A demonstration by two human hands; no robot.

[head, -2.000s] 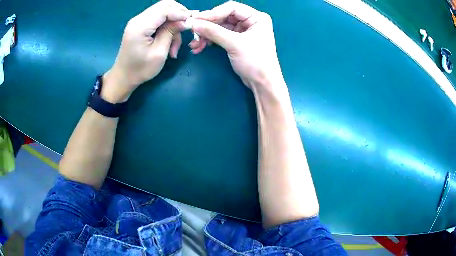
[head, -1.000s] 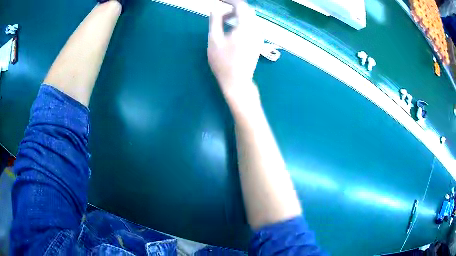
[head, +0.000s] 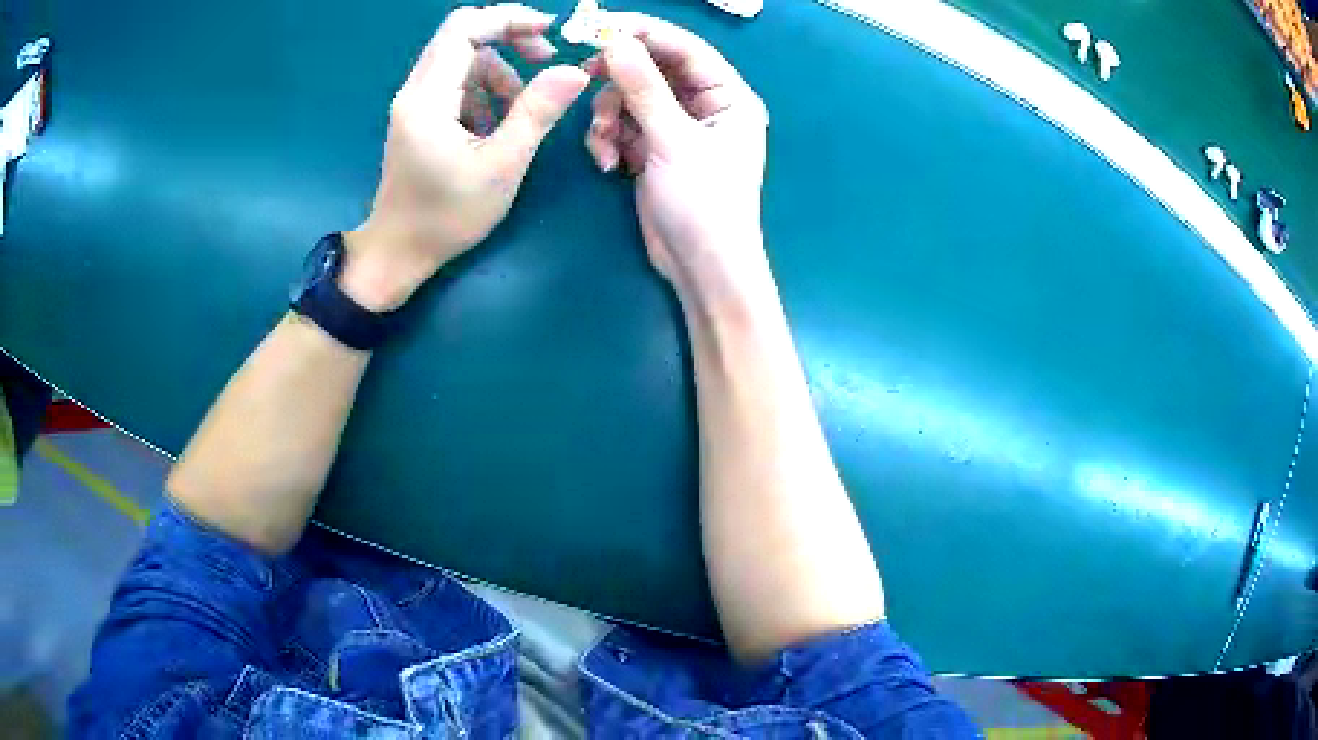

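Observation:
A small white piece, perhaps an earbud housing, is at the top edge of the view, pinched in the fingertips of my right hand. A tiny yellow or gold spot shows on it. My left hand, with a dark watch on its wrist, is just left of the piece. Its thumb and fingers are apart and I see nothing held in it. Both hands are above the dark-green table.
A curved white stripe crosses the table at the right. Beyond it lie white earbud-like pairs and a dark and whitish oval item. A thin dark stick lies at right. White parts lie at far left.
One second ago both hands reached toward the far side. They are now back close together, with the white piece in my right fingers. The view has shifted too.

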